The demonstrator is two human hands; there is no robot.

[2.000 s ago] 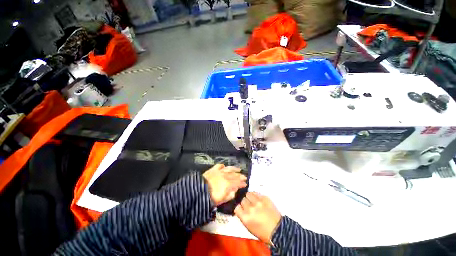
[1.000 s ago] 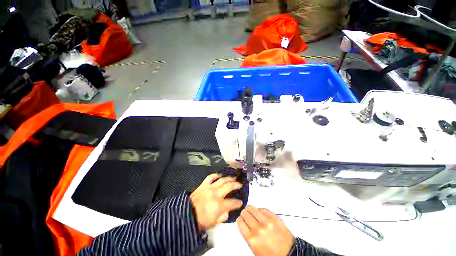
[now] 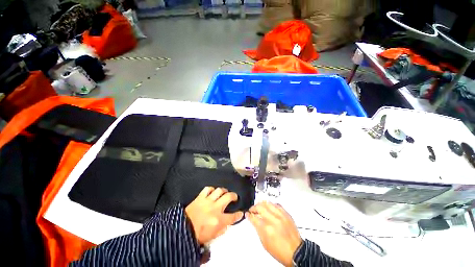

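The black back panel lies flat on the white table, its right edge at the needle area of the sewing machine. A plain black band and a camouflage strip cross it. My left hand rests on the panel's near right part, fingers curled. My right hand has its fingertips at the panel's near right corner, close to my left hand, pinching the edge. The presser foot and needle are just beyond my hands; the exact stitch point is hard to see.
Silver thread snips lie on the table right of my right hand. A blue plastic crate stands behind the machine. Black panels lie on orange cloth at the left. Orange bundles and brown sacks stand farther back.
The panel's near right corner has turned at the needle, and my left hand has shifted left and nearer. My right hand now has its fingertips at the corner's edge. The camera view has shifted.
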